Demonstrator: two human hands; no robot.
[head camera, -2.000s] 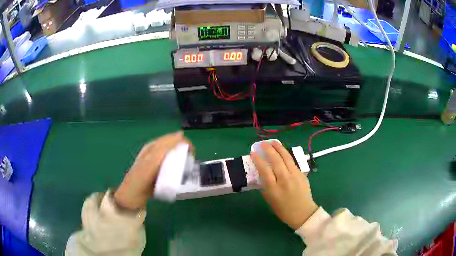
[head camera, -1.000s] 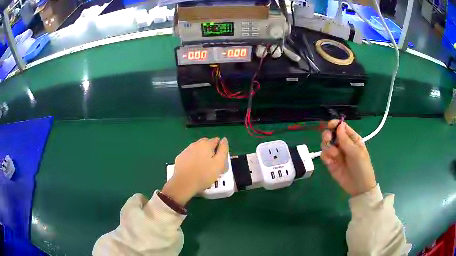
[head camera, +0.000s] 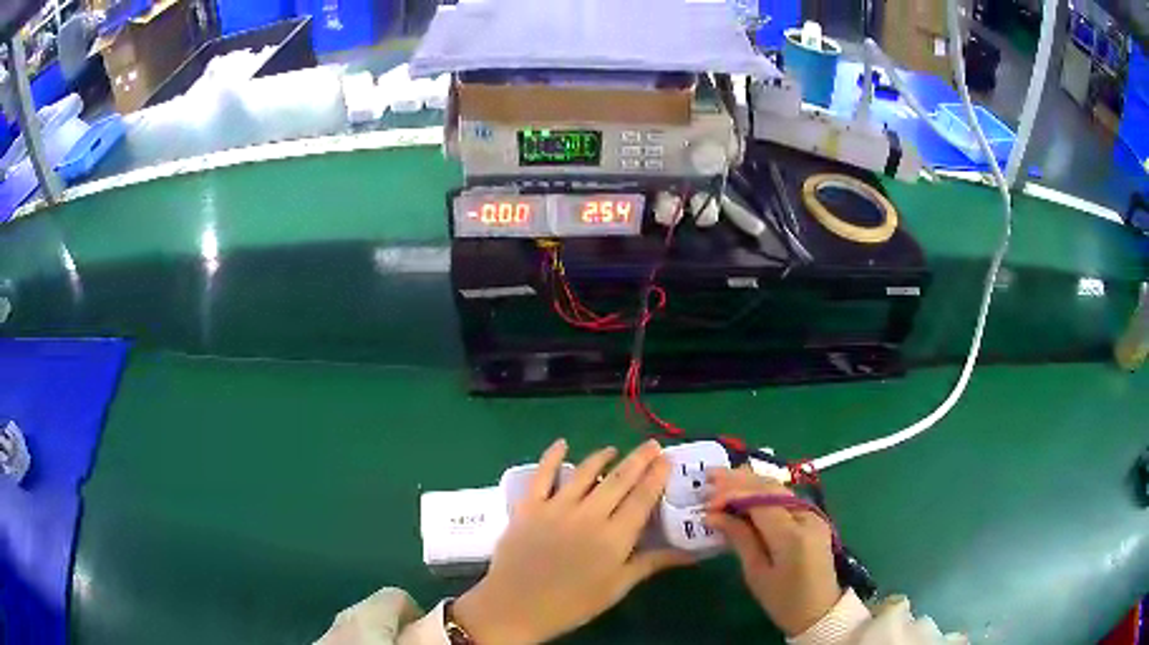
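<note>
A white power strip (head camera: 464, 527) lies across the bench in front of me. A white adapter (head camera: 693, 479) with a socket and small ports sits on its right part. A second adapter (head camera: 519, 479) sits to the left, mostly covered by my left hand. My left hand (head camera: 573, 542) lies spread over the strip, fingertips against the right adapter's left edge. My right hand (head camera: 781, 542) pinches the red-black test lead (head camera: 775, 502) at the right adapter's port face. The lead's plug tip is hidden by my fingers. The panel meter (head camera: 548, 213) reads -0.00 and 2.54.
A bench instrument (head camera: 592, 145) with a green-lit screen stands above the meter on a black box (head camera: 687, 309). A tape roll (head camera: 851, 208) lies on the box. A white cord (head camera: 964, 378) curves off right. A blue mat (head camera: 57, 504) is at left.
Both adapters are now on the strip. My right hand has brought the lead from the right to the right adapter. My left hand is spread across the strip. The right readout changed to 2.54.
</note>
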